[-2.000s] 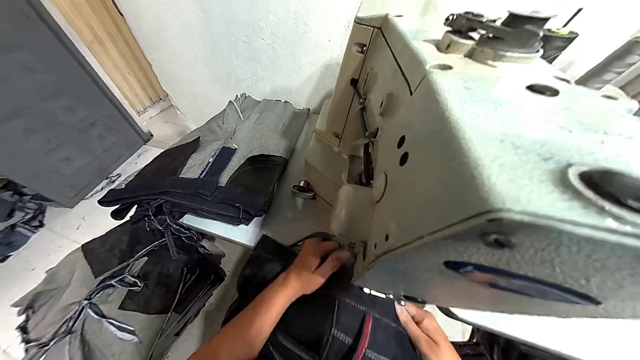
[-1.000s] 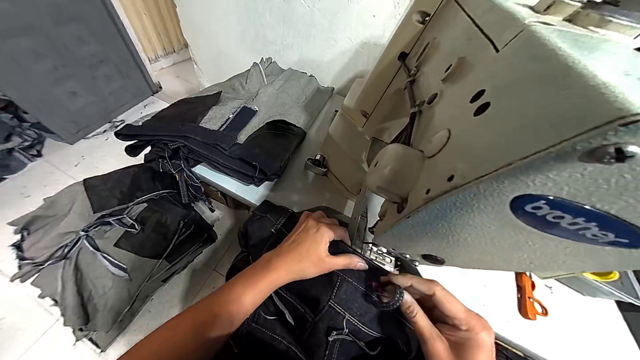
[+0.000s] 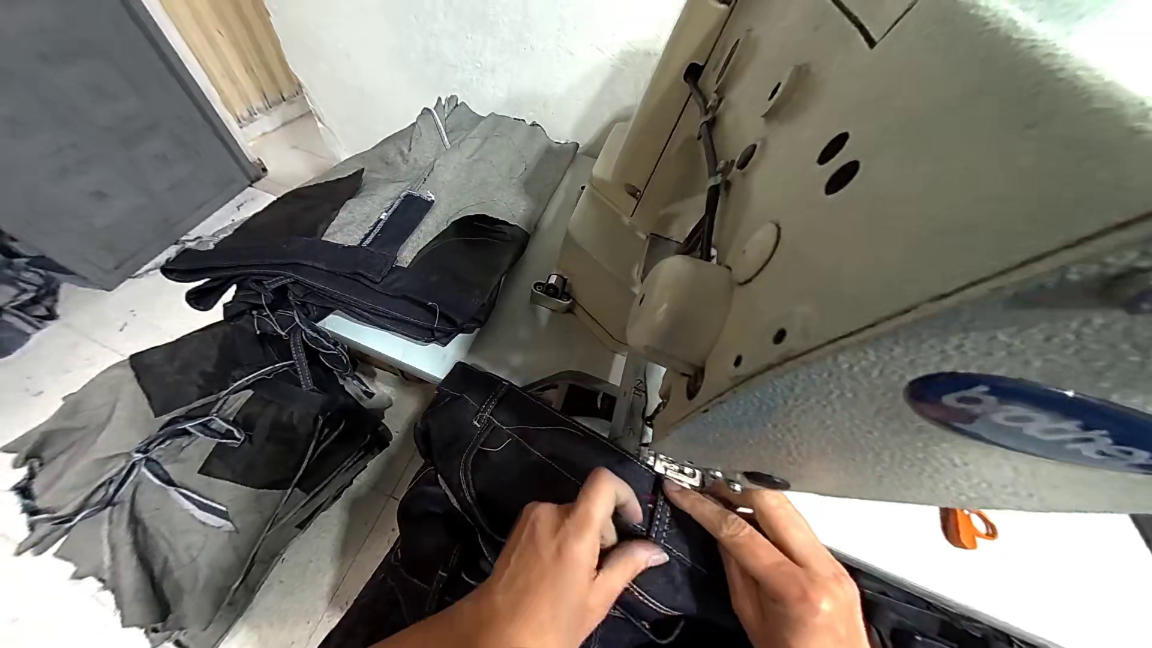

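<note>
A dark denim garment [image 3: 531, 432] with pale stitching lies under the presser foot [image 3: 675, 470] of a Brother sewing machine [image 3: 864, 270]. My left hand [image 3: 576, 558] grips a fold of the denim just left of the foot, thumb and fingers bent together. Pressed against the same cloth is my right hand [image 3: 774, 558], its index fingertip right beside the foot and its other fingers on the denim. A belt loop with stitching shows between the two hands. The part of the cloth beneath the hands is hidden.
Folded denim pieces [image 3: 486, 171] are stacked behind on the left. Another bundle [image 3: 252, 486], tied with strips, hangs lower left. Orange-handled snips [image 3: 967, 526] lie on the white table at right. A grey door [image 3: 108, 117] stands far left.
The denim has been rearranged, and its waistband edge now lies along the presser foot. My left hand has moved off the foot toward me. The view has shifted.
</note>
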